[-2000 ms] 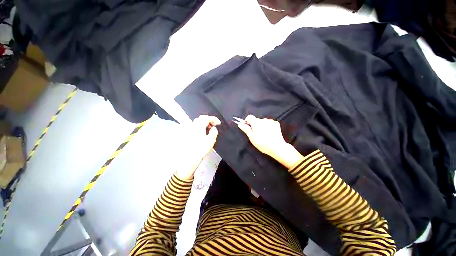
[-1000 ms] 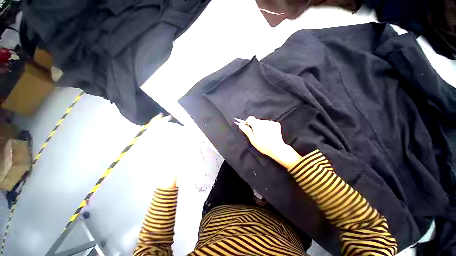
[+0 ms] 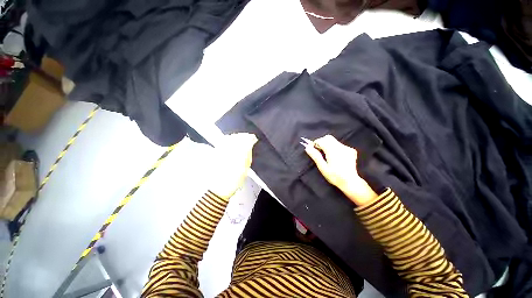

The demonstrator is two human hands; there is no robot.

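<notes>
A dark garment (image 3: pixel 408 134) lies spread with folds over the white table in front of me and to the right. My left hand (image 3: pixel 236 160) is closed at the garment's left edge, the cloth edge at its fingers; it is overexposed. My right hand (image 3: pixel 338 166) is over the garment and holds small thread snips (image 3: pixel 305 142), their thin metal tips showing past the fingers and pointing left. The lower part of the snips is hidden in the fist.
A heap of dark garments (image 3: pixel 128 52) hangs over the white table (image 3: pixel 251 46) at the upper left. Brown cloth (image 3: pixel 335 10) lies at the far side. Cardboard boxes (image 3: pixel 36 99) and yellow-and-black floor tape (image 3: pixel 131 195) are at the left.
My left hand was away to the left a second ago and is back at the garment's edge. My right hand with the snips has moved right. The garment's near-left part has shifted slightly right.
</notes>
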